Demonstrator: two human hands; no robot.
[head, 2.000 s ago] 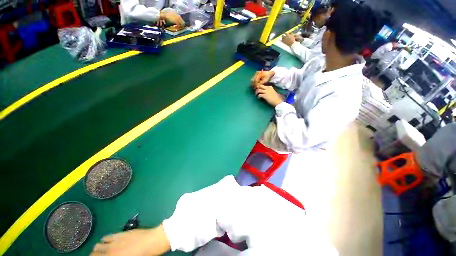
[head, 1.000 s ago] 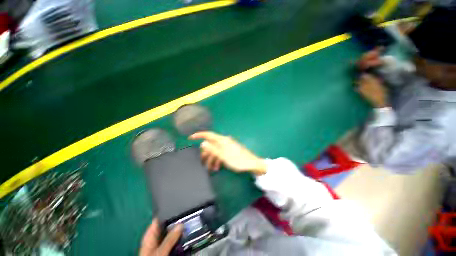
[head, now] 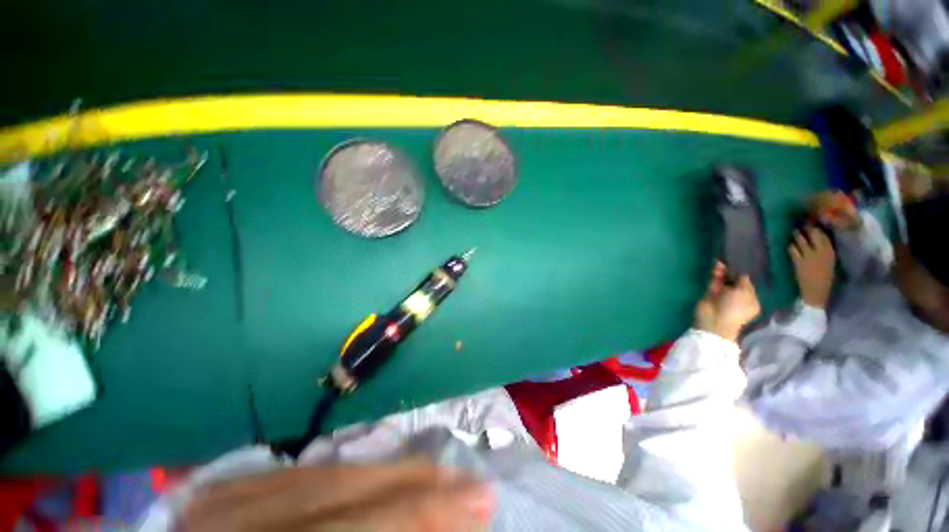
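Note:
A black device housing [head: 742,234] is at the right of the green bench, blurred and close to the neighbour's hands. My right hand [head: 727,303] grips its near end with the fingertips. My left hand [head: 343,501] is a blurred shape at the bottom edge, and its fingers cannot be made out. An electric screwdriver [head: 390,330] with a yellow-orange stripe lies slanted on the bench, its bit pointing up and right, with no hand on it. Two round screw dishes, a left one [head: 372,189] and a right one [head: 475,163], stand side by side behind it.
A tangled wire pile [head: 94,234] lies at the left, with a pale sheet [head: 50,372] below it. A thin dark rod or cord [head: 237,281] runs beside it. Yellow tape [head: 291,111] edges the darker strip. A neighbour's hand [head: 814,265] is at the right. A red stool [head: 541,410] is below.
The housing has gone from my left hand near the dishes to my right hand at the far right. My left hand is now at the bottom edge. The view has turned; the screwdriver now shows.

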